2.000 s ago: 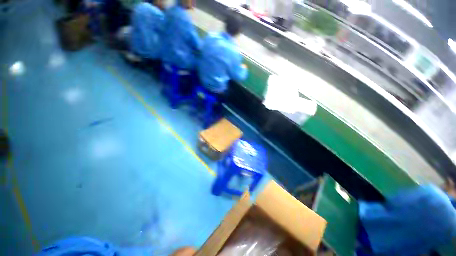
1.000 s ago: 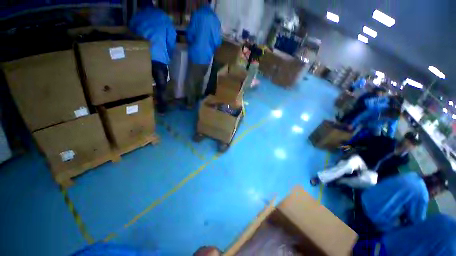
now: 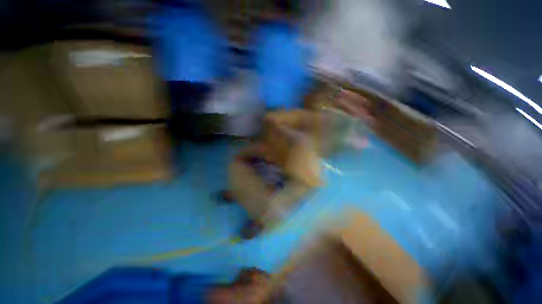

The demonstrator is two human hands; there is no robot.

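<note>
An open brown carton (image 3: 380,255) is at the bottom of the blurred view, right of centre, cut off by the lower edge. Its flaps stand up, and a pale, greyish filling shows inside. My left hand (image 3: 246,288), below a blue sleeve, is at the carton's left side and appears to hold its edge; the fingers are blurred. My right hand is not in view.
Large stacked cartons (image 3: 113,89) stand at the left on a pallet. An open carton on wheels (image 3: 261,184) is ahead near a yellow floor line. Two people in blue (image 3: 279,65) stand behind it. More brown cartons (image 3: 404,124) are at the back right.
The wheeled carton and the people in blue look nearer and larger. The worker line seen at the right has mostly left the view. More of my left hand and sleeve shows.
</note>
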